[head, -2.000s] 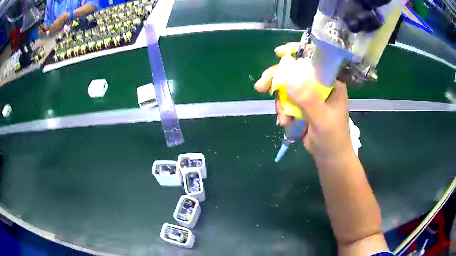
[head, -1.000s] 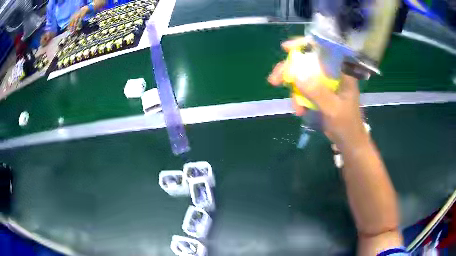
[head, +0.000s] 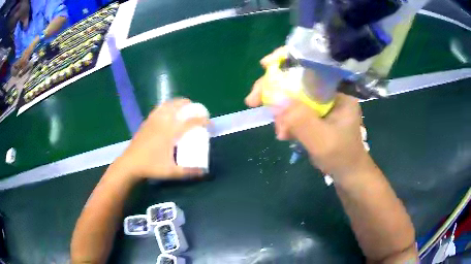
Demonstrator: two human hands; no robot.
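Note:
My left hand (head: 150,144) grips white housings (head: 194,149), seemingly two together, just over the near worktop beside the pale strip; their open ends are not visible. My right hand (head: 325,129) is closed round the yellow grip wrap (head: 271,87) of the bulky glue dispensing gun (head: 315,44). The gun's light-blue nozzle (head: 295,156) points down below the hand, small and blurred. Open white housings with dark boards inside (head: 168,237) stand in a loose group at lower left, the lowest cut off by the frame edge.
A purple-blue divider strip (head: 124,87) lies across the green belt, its lower end near my left hand. A parts tray (head: 72,62) is at upper left beside another person's arm and hand. A small white piece (head: 11,155) is at far left. White bits (head: 329,179) lie beside my right wrist.
My left hand has entered and taken hold of white housings; the two by the divider strip are gone from their places. The view has shifted, and the housing group appears lower and further left.

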